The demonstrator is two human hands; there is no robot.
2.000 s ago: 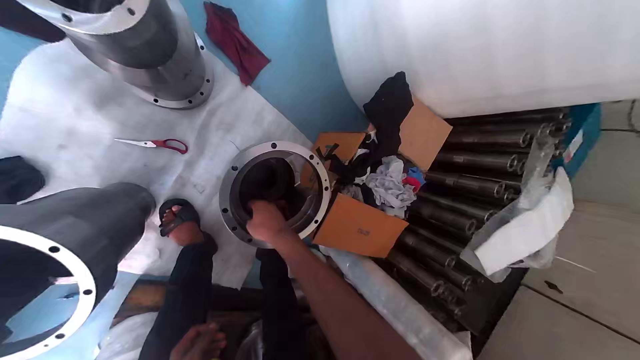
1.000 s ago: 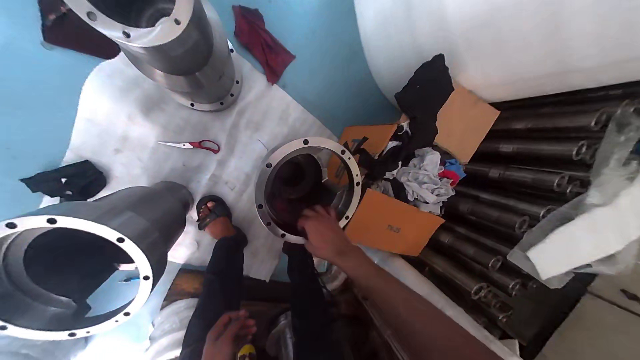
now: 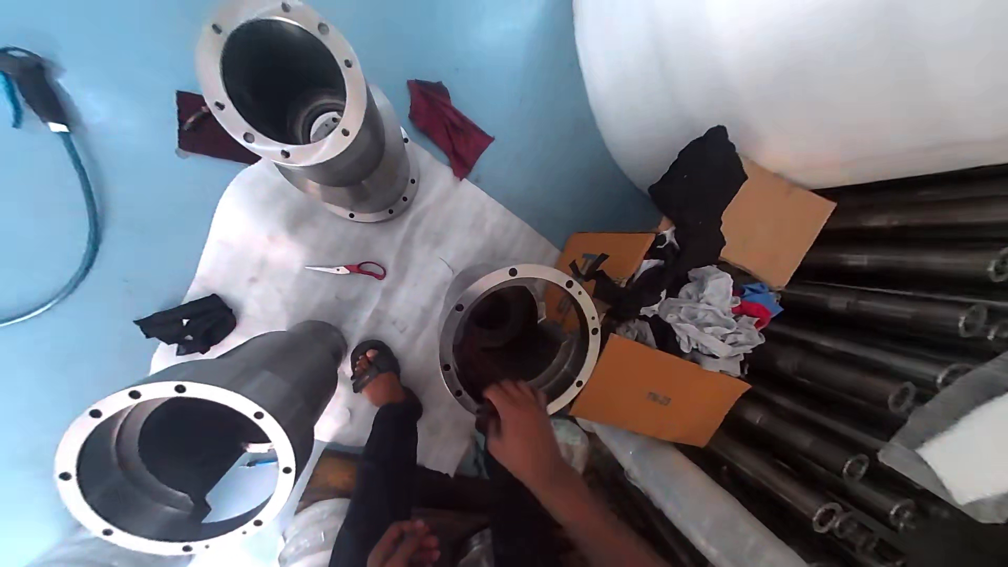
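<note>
My right hand (image 3: 520, 421) is at the near rim of a flanged metal cylinder (image 3: 513, 274) that stands between my feet and a cardboard box; its fingertips bend over the edge, and a dark cloth appears to be under them, though the grip is partly hidden. My left hand (image 3: 403, 543) rests low by my legs with fingers curled, and nothing plainly shows in it. A second flanged cylinder (image 3: 177, 390) is at the lower left, and a third (image 3: 358, 142) stands at the upper left. Red-handled scissors (image 3: 366, 270) lie on the white sheet (image 3: 417, 315).
An open cardboard box (image 3: 661, 391) holds grey and black rags (image 3: 709, 315). Many dark metal tubes (image 3: 850, 303) lie at the right, below a large white roll (image 3: 787, 79). Maroon cloths (image 3: 450, 130), a black cloth (image 3: 189, 323) and a hose (image 3: 90, 213) lie on the blue floor.
My right hand has come up from inside the cylinder to its near rim. A yellow item seen by my left hand one second ago no longer shows. The view has shifted left.
</note>
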